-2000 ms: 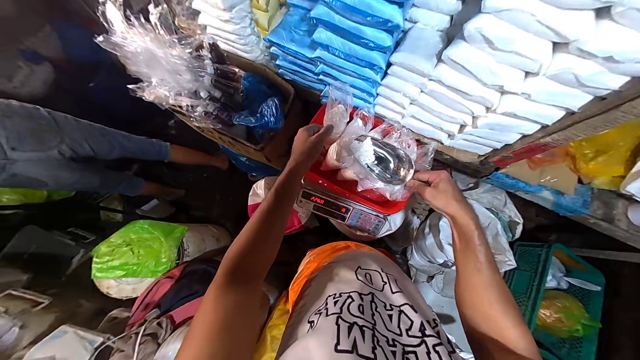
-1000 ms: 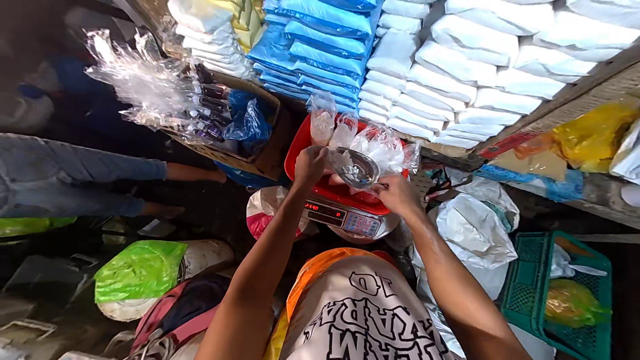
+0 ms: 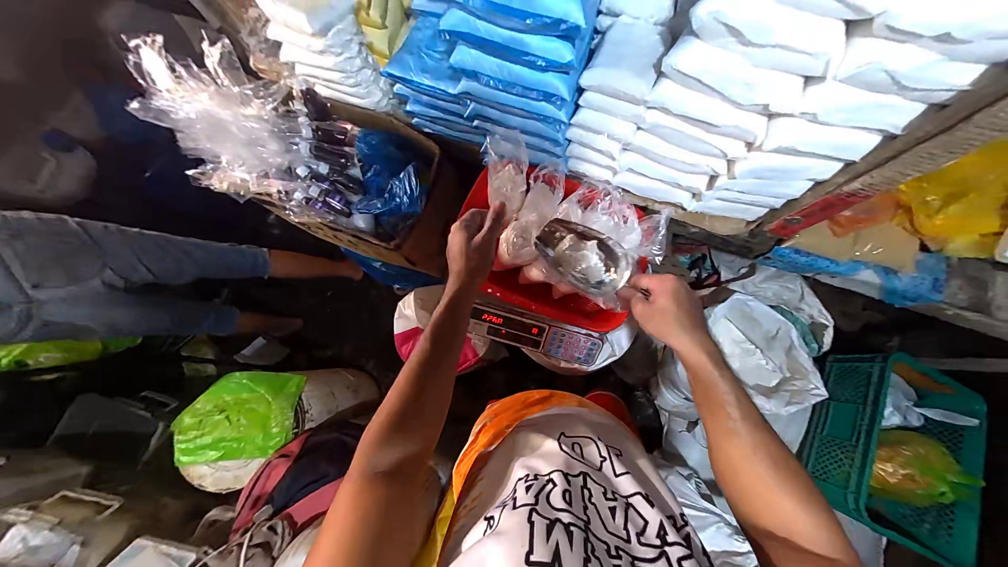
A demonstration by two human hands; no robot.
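Observation:
My right hand [image 3: 668, 309] grips the handle of a metal scoop [image 3: 584, 256], which lies tilted over several clear plastic bags. My left hand [image 3: 474, 244] touches a clear plastic bag [image 3: 508, 179] with pale contents at the left side of a red tray [image 3: 602, 315]; its thumb and fingers are close together at the bag's edge. More filled clear bags [image 3: 531, 224] lie in the tray beside and under the scoop. Below the tray is a digital scale [image 3: 535, 332] with a lit red display and a keypad.
Stacks of blue bags [image 3: 512, 59] and white bags [image 3: 709, 118] stand behind the tray. A cardboard box [image 3: 425, 236] with wrapped goods is at left, near another person's legs [image 3: 134, 272]. A green plastic crate [image 3: 843, 425] stands at right, beside white sacks [image 3: 760, 346].
Against one second ago, the scoop has moved to the right, away from my left hand. My left hand remains at the tray's left side.

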